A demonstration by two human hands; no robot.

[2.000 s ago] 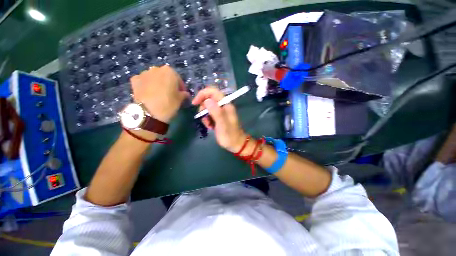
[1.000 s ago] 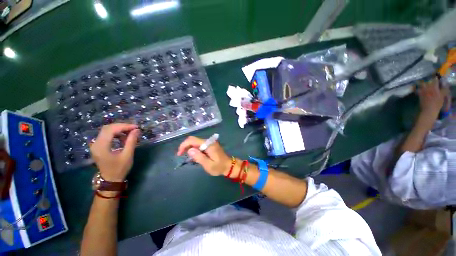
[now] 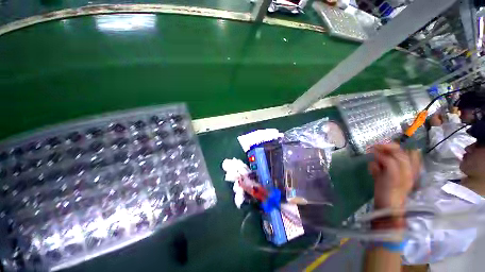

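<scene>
The large clear blister tray (image 3: pixel 111 180) lies at the left, its pockets filled with rows of small dark components; glare covers its front part. A small dark pile (image 3: pixel 181 249) lies on the bench near the bottom, too blurred to make out. My right hand (image 3: pixel 393 167), with red bracelets and a blue band at the wrist, is raised at the right, past the dispenser and away from the tray. Its fingers are curled and blurred; I cannot tell whether it holds anything. My left hand is out of the picture.
The blue-fronted dispenser (image 3: pixel 275 226) stands mid-bench, with a red and blue syringe (image 3: pixel 252 188) and white tissue (image 3: pixel 232 167) beside it. A slanted grey post (image 3: pixel 367 61) rises behind. Further trays (image 3: pixel 367 119), an orange tool (image 3: pixel 416 123) and white-coated people are at the right.
The view has swung up and right. My right hand has moved from the bench to the raised position at the right. My left hand and the blue machine have left the picture.
</scene>
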